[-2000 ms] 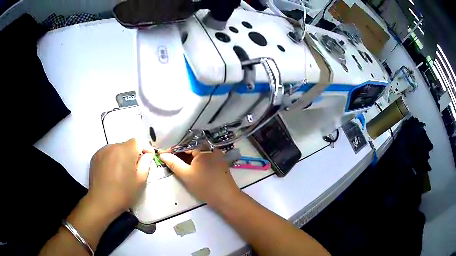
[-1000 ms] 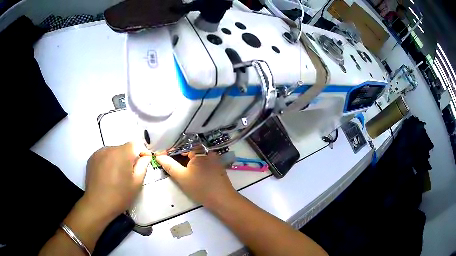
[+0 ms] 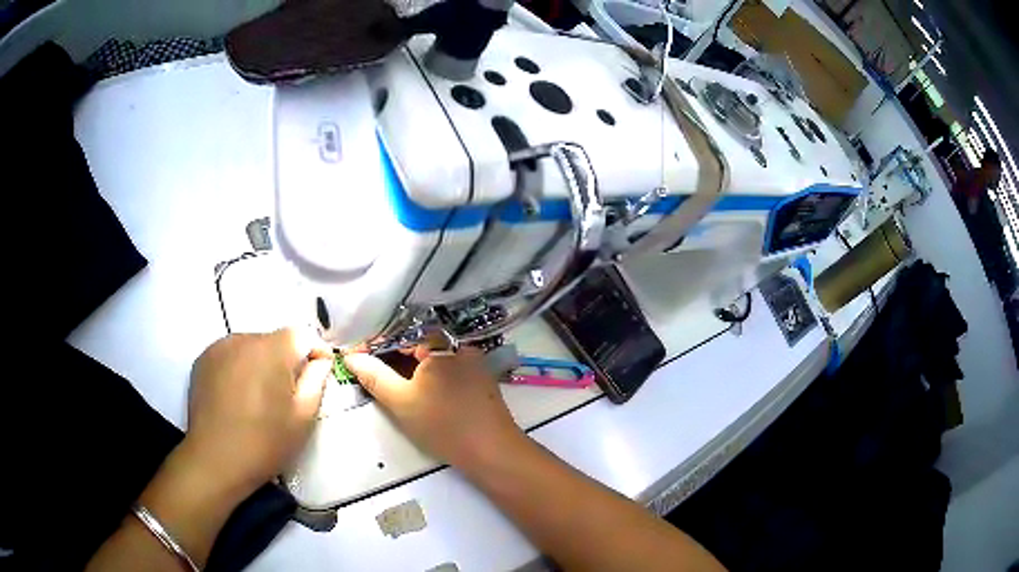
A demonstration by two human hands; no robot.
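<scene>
The white lockstitch machine (image 3: 335, 145) with a blue stripe stands in front of me. My left hand (image 3: 251, 391) and my right hand (image 3: 441, 397) meet under its head at the needle and presser foot area. Their fingertips are pinched close together; the needle is hidden behind them, and any thread between them is too small to tell. A green glint (image 3: 342, 366) shows on the needle plate between the fingers. The thread snips (image 3: 550, 378), pink and light blue, lie on the bed just right of my right hand.
A smartphone (image 3: 609, 335) leans at the machine. Dark cloth (image 3: 67, 223) is heaped at the left. A gold-brown cylinder (image 3: 863, 266) lies at the right, near the control panel (image 3: 812, 219). More dark cloth (image 3: 827, 436) lies beyond the table's front edge. A person (image 3: 983, 177) shows far right.
The view has shifted slightly, so the machine head sits a little further left. Both hands stay together under the head, with only slight finger movement.
</scene>
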